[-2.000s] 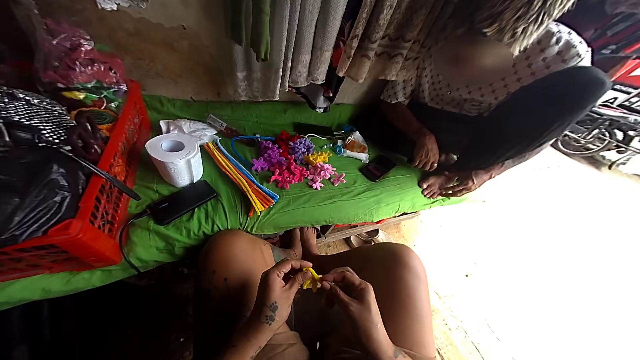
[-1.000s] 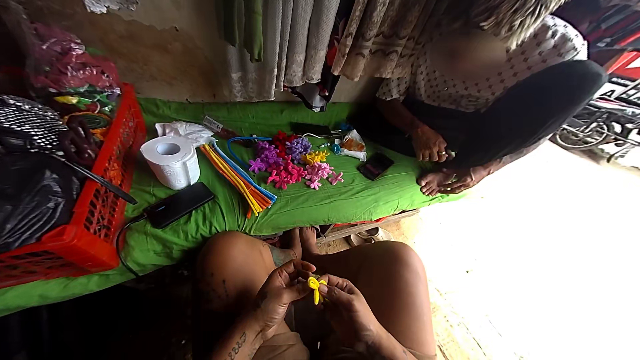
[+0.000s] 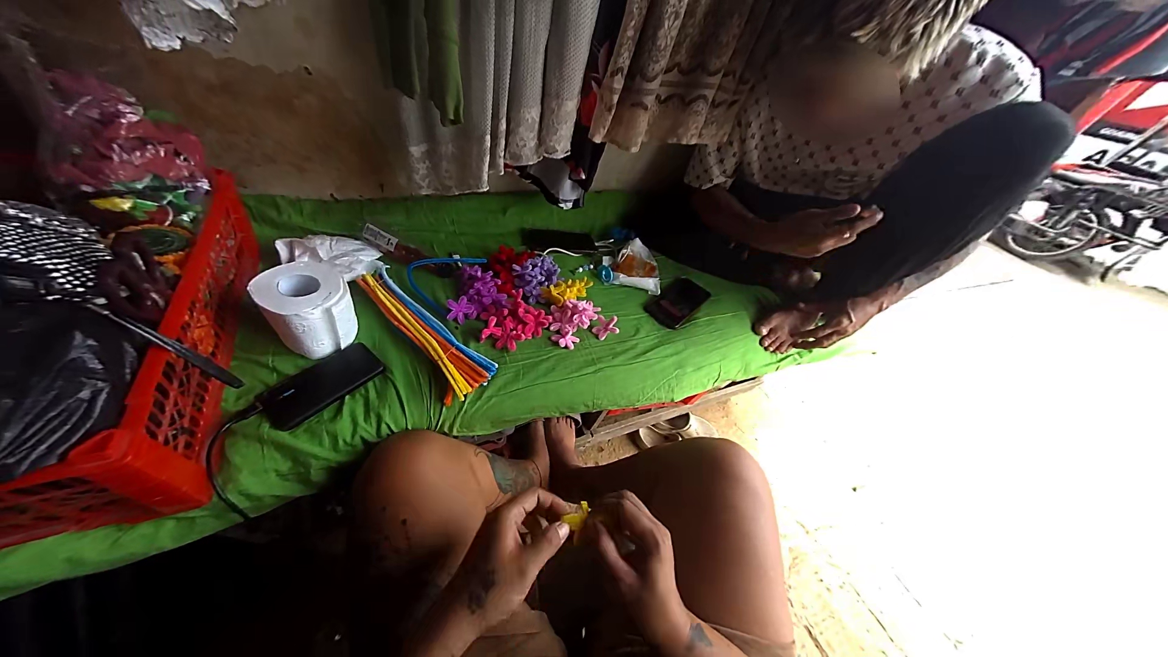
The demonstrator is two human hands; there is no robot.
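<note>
Between my knees, my left hand [image 3: 522,546] pinches a small yellow pipe-cleaner piece [image 3: 577,517] by thumb and fingertips. My right hand [image 3: 636,554] grips the same piece from the other side, its fingertips partly hiding it. Beyond my knees, on a green cloth, lies a pile of fuzzy pipe-cleaner flowers in purple, red, pink [image 3: 575,316] and yellow [image 3: 567,291]. Left of the flowers is a bundle of straight pipe cleaners [image 3: 429,336] in yellow, orange and blue. A curved blue headband-like strip [image 3: 415,276] touches the cloth behind them.
A toilet roll [image 3: 315,319] and a black power bank [image 3: 321,385] with a cable stand near a red plastic crate [image 3: 169,411] holding bags. A phone [image 3: 677,303] and a small plastic bag [image 3: 636,266] lie right of the flowers. Another person [image 3: 867,173] sits at the right.
My fingers have shifted around the yellow piece, whose hanging loop seen one second ago is now mostly hidden. The other person's hand has lifted away from near the foot.
</note>
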